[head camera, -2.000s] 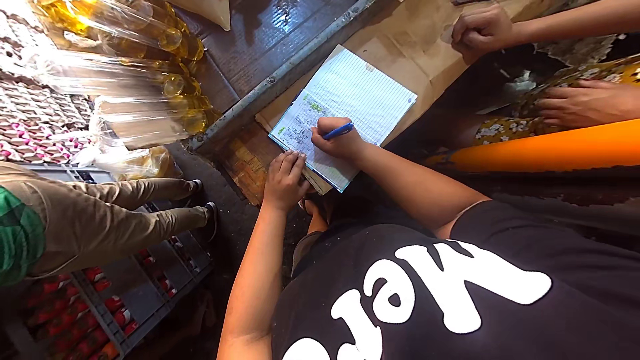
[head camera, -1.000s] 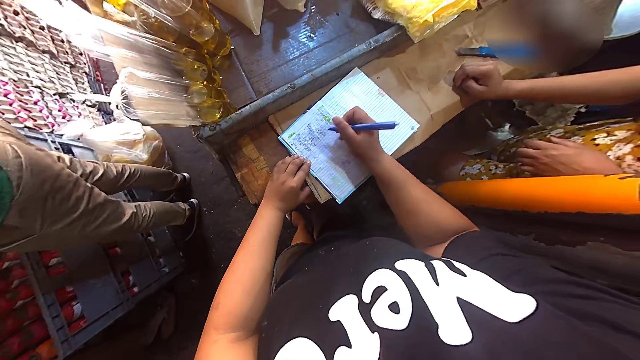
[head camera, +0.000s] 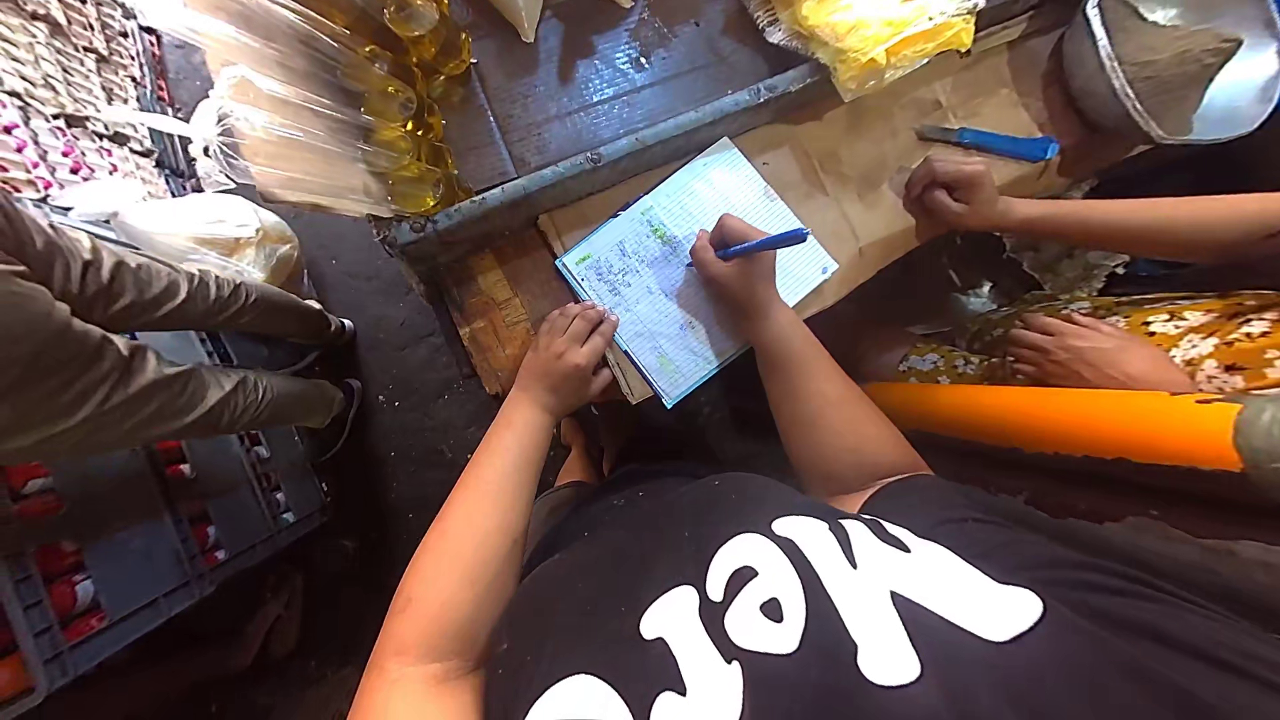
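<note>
An open notebook (head camera: 640, 290) with lined pages, handwriting and green highlighter marks lies at a slant on brown cardboard. My right hand (head camera: 737, 262) rests on it and grips a blue pen (head camera: 765, 245), whose tip is near the written lines. At the notebook's lower left edge is my left hand (head camera: 572, 355), its fingers lying on the edge of the pages and the board, holding nothing that I can see.
A blue utility knife (head camera: 990, 143) lies on the cardboard (head camera: 860, 150) beside another person's fist. Further right stands a metal pot (head camera: 1120, 70). Bottles of yellow liquid (head camera: 415, 130) stand upper left. A person's legs are at left, near crates (head camera: 130, 500). An orange pipe (head camera: 1060, 420) runs at right.
The pen, pointing up and right earlier, has changed its tilt in my right hand, which has shifted on the page. My left hand stays at the notebook's edge. The view has shifted somewhat.
</note>
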